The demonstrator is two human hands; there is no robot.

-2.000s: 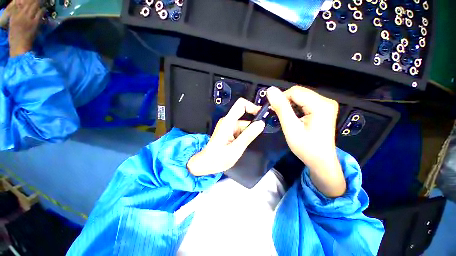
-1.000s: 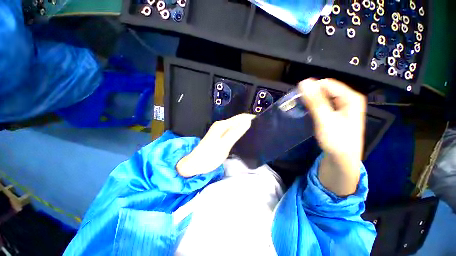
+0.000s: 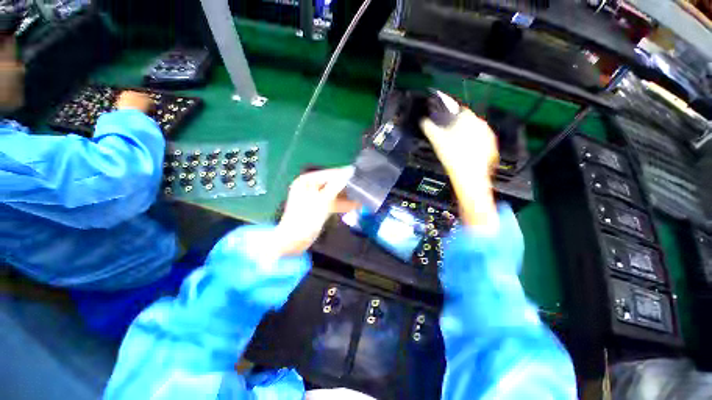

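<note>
My left hand [image 3: 308, 207] holds a dark grey, shiny phone unit [image 3: 376, 176] by its lower left side, raised above the parts tray [image 3: 343, 242]. My right hand [image 3: 468, 148] is farther forward, at the black bench machine [image 3: 507, 173]. A dark thing with a bright edge is at its fingertips; blur hides what it is and whether it is gripped. The work tray [image 3: 269, 332] lies nearest me, with several phone units [image 3: 379, 344] showing ringed camera pieces. Loose camera lens covers [image 3: 429, 234] and a shiny blue sheet [image 3: 398, 232] lie in the parts tray.
A neighbouring worker's blue sleeve [image 3: 78, 187] is at left, with a hand at a tray of ringed pieces [image 3: 168, 113]. A clear sheet of ringed pieces [image 3: 215, 169] lies on the green mat. A black tray of open phones [image 3: 624, 234] stands at right. A metal post [image 3: 230, 55] rises behind.
The view has swung up and forward to the bench and machine. The phone unit has moved from over the work tray to beyond it. My right hand has moved forward, away from that phone unit.
</note>
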